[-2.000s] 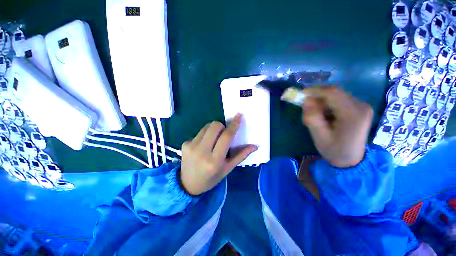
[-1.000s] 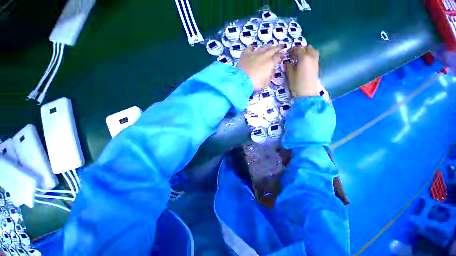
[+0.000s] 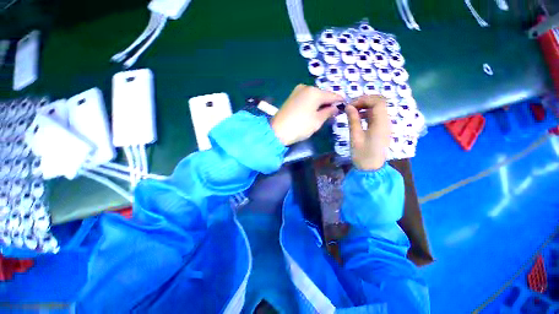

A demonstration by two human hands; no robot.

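Note:
My left hand [image 3: 305, 115] and my right hand [image 3: 370, 130] meet over the right-hand sheet of display covers [image 3: 381, 61]. Their fingertips pinch a small dark display cover [image 3: 341, 107] between them; the fingers partly hide it. The sheet holds rows of white discs with small dark rectangles. A white power bank [image 3: 208, 111] lies left of my left hand, its dark display window near the far end, its near end hidden by my left sleeve. A small brush [image 3: 266, 107] with a pale handle lies between that power bank and my left hand.
Several white power banks [image 3: 132, 104] lie fanned at left with white cables, beside another sheet of covers [image 3: 24, 211]. More units lie along the far side. An open brown carton [image 3: 418, 211] with clear scraps is below my right hand. Red bins [image 3: 467, 130] stand at right.
The view has shifted since the earlier frames. The brush has left my right hand, and both hands have moved from the power bank to the right-hand sheet. A dark cover now shows between my fingertips.

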